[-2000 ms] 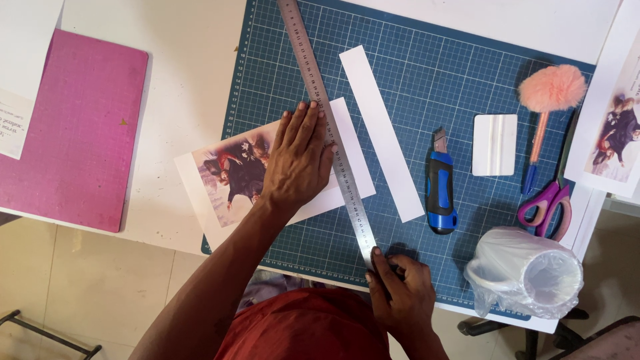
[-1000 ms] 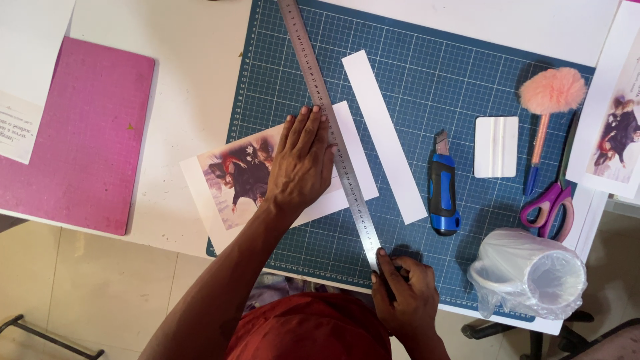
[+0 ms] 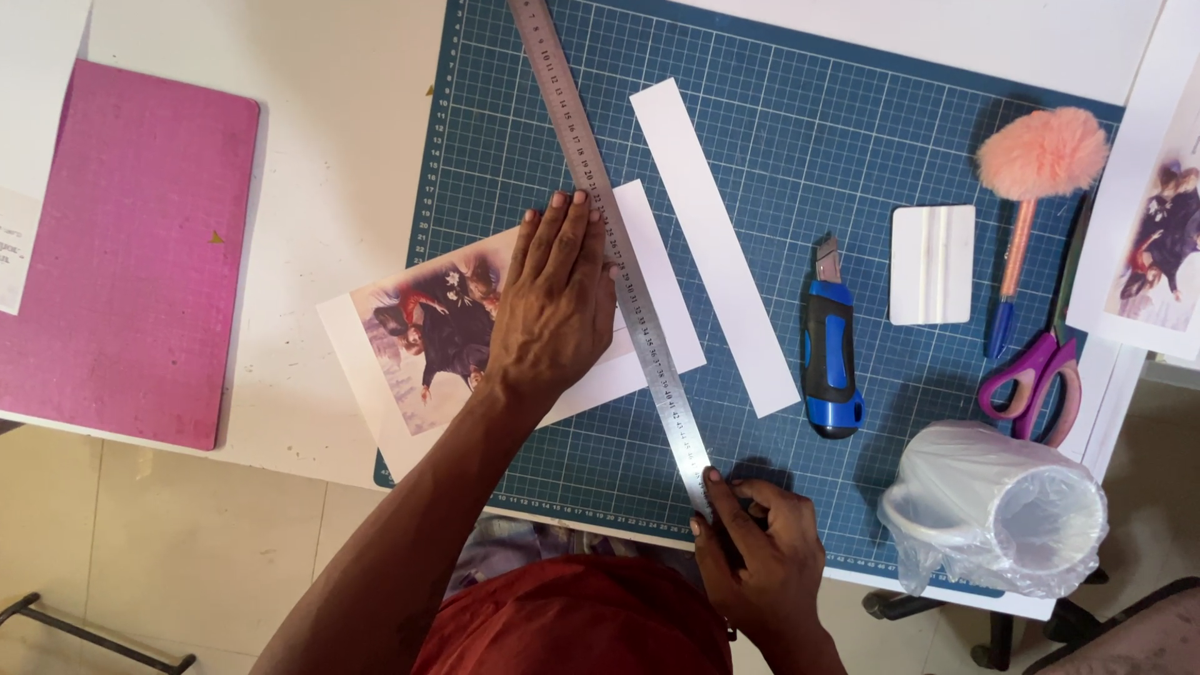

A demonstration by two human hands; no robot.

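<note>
A steel ruler [image 3: 647,328] lies slantwise over a printed photo sheet [image 3: 431,328] on the blue cutting mat [image 3: 525,459]. My left hand [image 3: 553,300] rests flat on the sheet, fingertips against the ruler's left edge. Near the mat's front edge, my right hand [image 3: 759,544] holds the ruler's lower end between thumb and fingers. A cut white paper strip [image 3: 714,248] lies to the right of the ruler, apart from it. Farther right is a blue and black utility knife [image 3: 830,347], its blade showing. What is under my left palm is hidden.
To the right are a white plastic squeegee [image 3: 932,265], a pen with a pink pompom [image 3: 1041,155], purple-handled scissors [image 3: 1031,384], a plastic-wrapped white mug [image 3: 1003,506] and another printed sheet [image 3: 1158,225]. A pink board [image 3: 141,253] lies at the left, partly under white paper.
</note>
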